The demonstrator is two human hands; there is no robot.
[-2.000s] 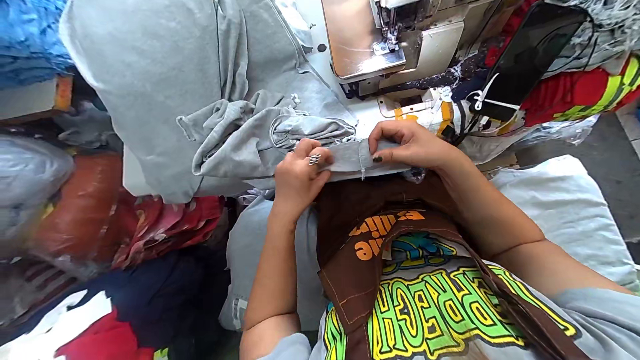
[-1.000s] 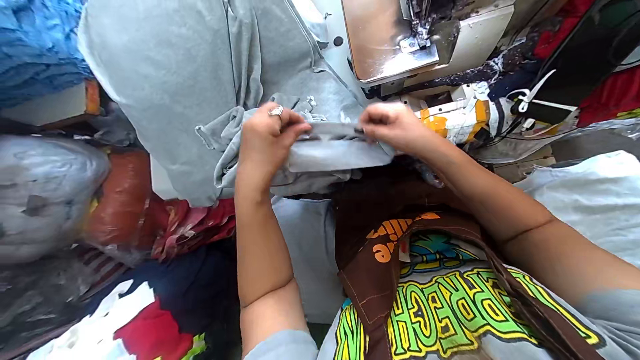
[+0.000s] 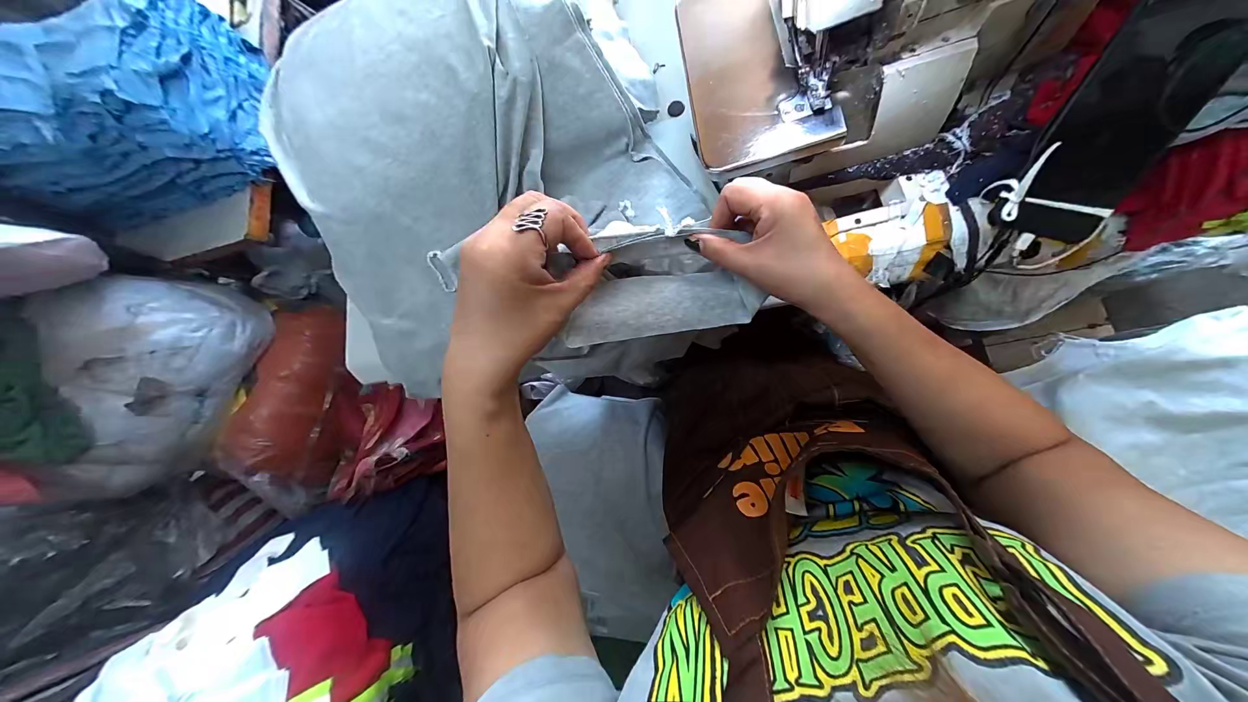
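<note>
A grey fabric garment lies spread over the sewing machine's table and hangs over its near edge. My left hand, with a silver ring, pinches a folded edge of this fabric between thumb and index finger. To the right, my right hand grips the same edge between thumb and fingers. The strip between my hands is pulled fairly straight, with white thread ends along it, and a flap of fabric hangs below. The machine's presser foot stands beyond my right hand, apart from the fabric I hold.
A metal plate surrounds the needle area. Right of my hand are a taped white and orange part and white cords. Blue fabric, plastic-wrapped bundles and loose clothes lie at left. Pale fabric is at right.
Both hands have shifted their hold along the grey fabric. The bunched cloth seen under them two seconds ago is now drawn out into a strip with a flap below.
</note>
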